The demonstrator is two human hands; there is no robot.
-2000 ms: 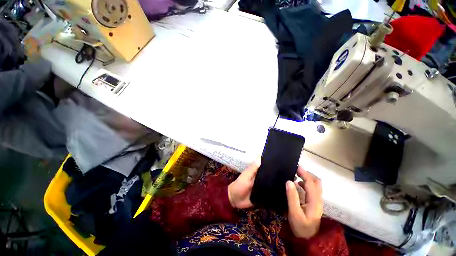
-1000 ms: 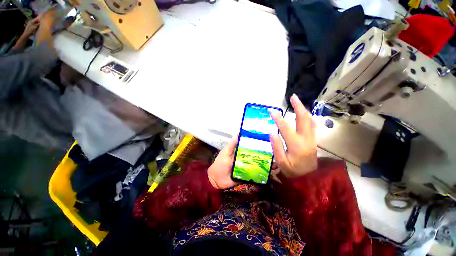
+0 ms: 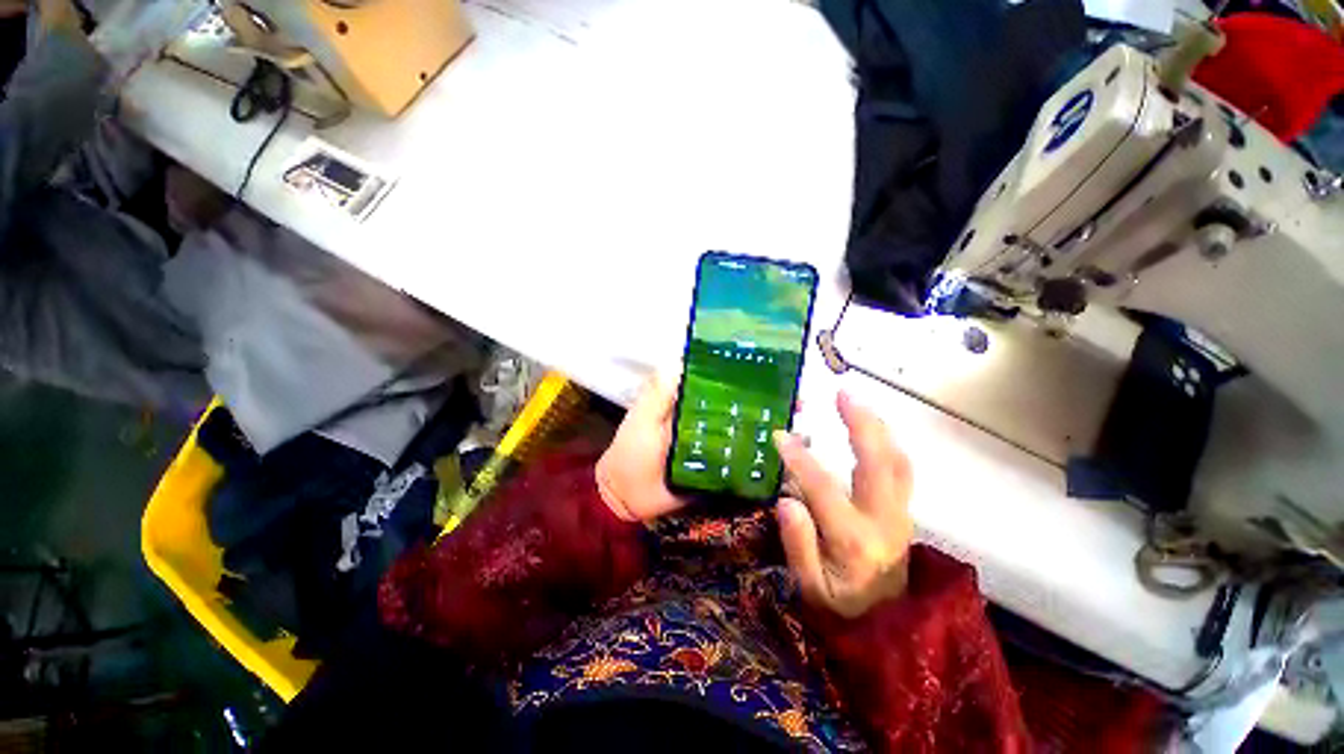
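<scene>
A smartphone (image 3: 742, 376) is held upright over the table's front edge, its screen lit with a green picture and a keypad of numbers. My left hand (image 3: 643, 454) grips its lower left side. My right hand (image 3: 851, 508) is at its lower right, the fingers spread, one fingertip at the keypad's right side; I cannot tell if it touches the glass. Dark cloth (image 3: 943, 125) lies left of the sewing machine (image 3: 1083, 162), reaching the needle area.
A dark slab with camera-like dots (image 3: 1159, 413) lies under the machine arm. Scissors (image 3: 1175, 567) lie at the right front edge. A yellow basket (image 3: 184, 545) of dark cloth stands lower left. Grey cloth (image 3: 295, 346) hangs beside the table (image 3: 619, 162). A yellowish machine (image 3: 386, 52) stands upper left.
The phone screen was dark, then lit with a picture, and now shows a keypad. The phone has moved up in view. My right hand has moved down from the phone's top to its lower right.
</scene>
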